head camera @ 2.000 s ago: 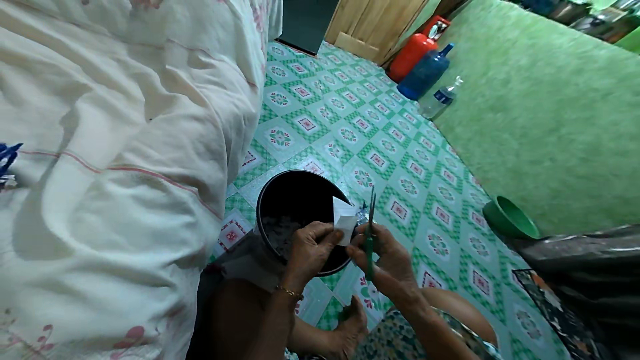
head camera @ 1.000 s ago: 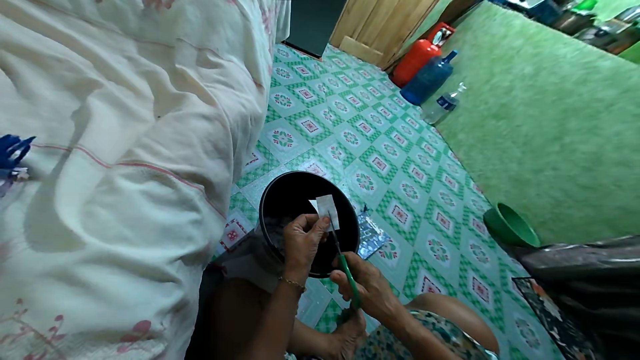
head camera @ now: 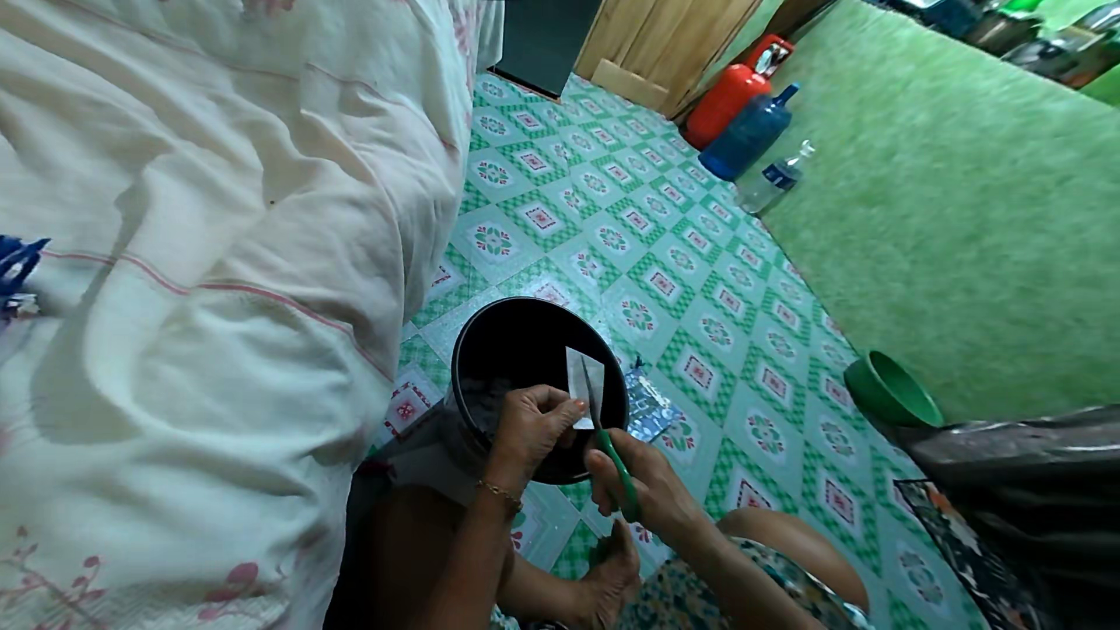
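Note:
A small piece of white paper (head camera: 584,374) is pinched between the thumb and fingers of my left hand (head camera: 535,427), over a dark round bin (head camera: 462,350). My right hand (head camera: 646,479) grips green-handled scissors (head camera: 623,477), whose blades point up and lie against the paper. Whether the blades are spread or closed on it I cannot tell. Some pale scraps (head camera: 481,402) lie dimly inside the bin. Just right of the bin, a shiny silver-blue packet (head camera: 649,407) rests on the patterned floor.
A bed with a cream cover (head camera: 262,350) fills the left side. A red gas cylinder (head camera: 726,101), a blue water jug (head camera: 748,131) and a clear plastic bottle (head camera: 777,182) stand by the green wall. At right are a green basin (head camera: 892,389) and a dark plastic-covered item (head camera: 1024,472).
The paper was folded or doubled two seconds ago and now shows as a flatter piece. The scissors have tilted from nearly upright to leaning left, and my right hand has moved lower.

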